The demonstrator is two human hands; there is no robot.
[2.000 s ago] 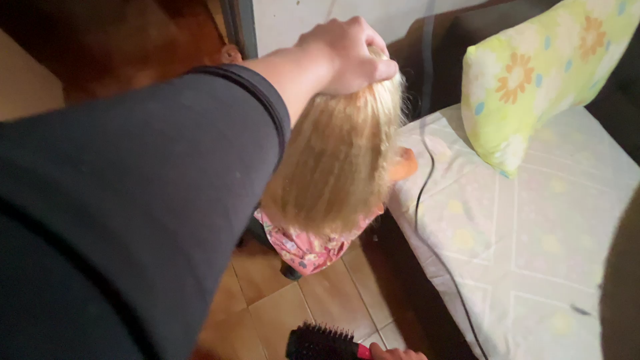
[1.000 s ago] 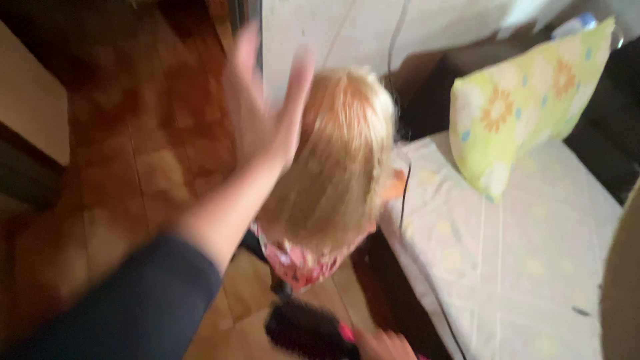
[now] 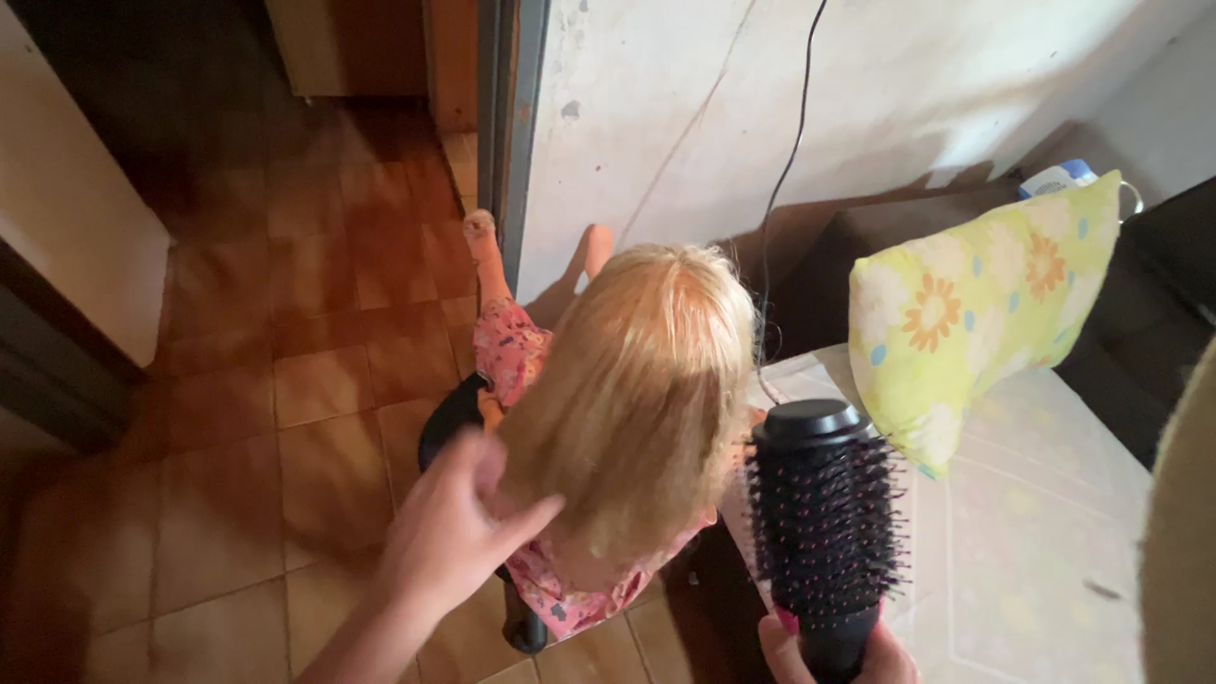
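A seated person's long blond hair (image 3: 646, 399) hangs straight down the back over a pink patterned garment (image 3: 584, 594). My left hand (image 3: 465, 527) is at the lower left edge of the hair, thumb and fingers apart and nothing held; whether it touches the hair I cannot tell. My right hand (image 3: 869, 655) grips the handle of a thick black hot-air styling brush (image 3: 826, 513), held upright to the right of the hair with its bristled barrel uppermost. A dark cord (image 3: 803, 114) runs down the wall and passes behind the hair's right side.
The person's bare legs (image 3: 486, 261) extend toward a door frame (image 3: 508, 142) and the white wall (image 3: 655, 123). A black seat (image 3: 451, 418) is partly visible beneath the person. At right, a yellow flowered pillow (image 3: 988, 294) rests on a covered mattress (image 3: 1026, 532). Floor tiles (image 3: 223, 494) spread at left.
My left hand held the top of the hair two seconds ago; it has let go and come down to the lower left. My right hand has raised the brush beside the hair.
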